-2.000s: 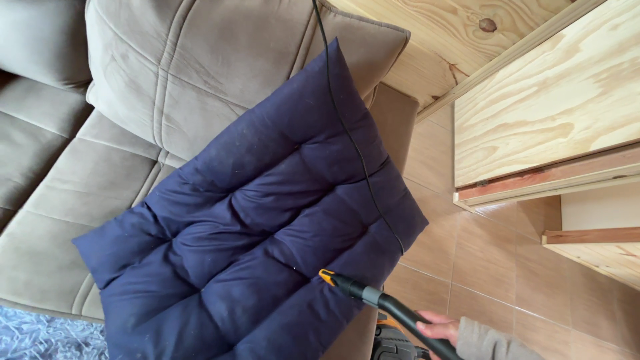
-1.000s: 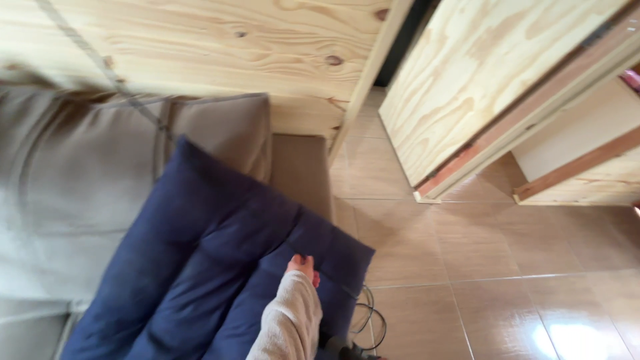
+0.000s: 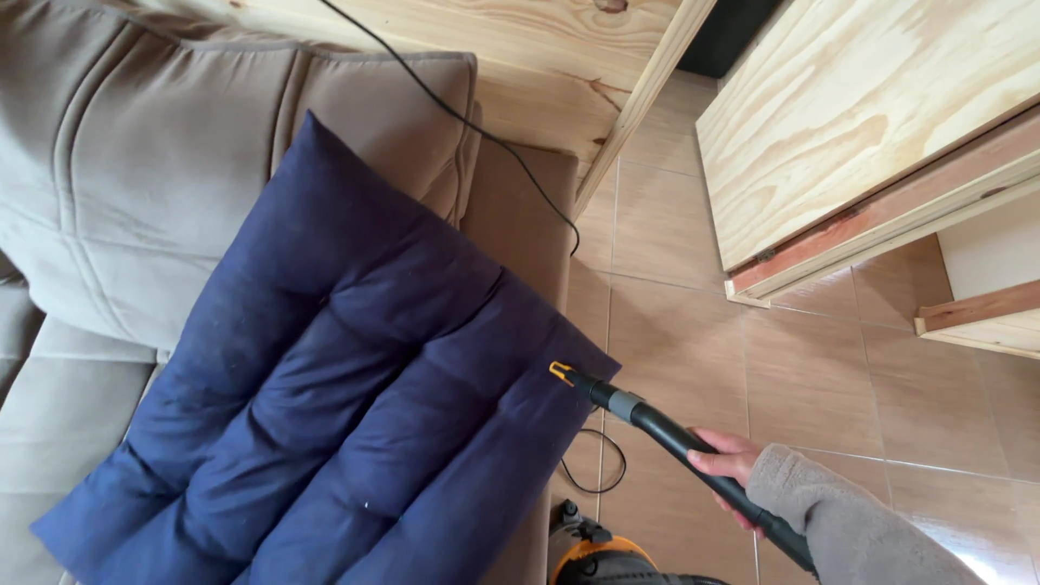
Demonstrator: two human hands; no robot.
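Note:
My right hand (image 3: 731,467), in a grey fleece sleeve, is closed around the black curved wand of a vacuum cleaner (image 3: 674,435). The wand's yellow-tipped nozzle (image 3: 562,373) is at the right corner of a navy blue tufted cushion (image 3: 357,366). That cushion lies slantwise on a grey-beige sofa (image 3: 154,138), its upper corner against the back cushion. Small light specks show on the navy fabric near its lower part. My left hand is out of view.
A black cord (image 3: 455,114) hangs across the sofa's end, and a cord loop (image 3: 621,467) lies on the tiled floor (image 3: 674,341). The vacuum cleaner's body (image 3: 605,561) stands beside the sofa. Pinewood panels (image 3: 853,106) rise at the right and behind the sofa.
The nozzle has moved from the cushion's middle-lower part to its right corner. One second ago a hand was over the cushion with no wand visible in it. The view has shifted.

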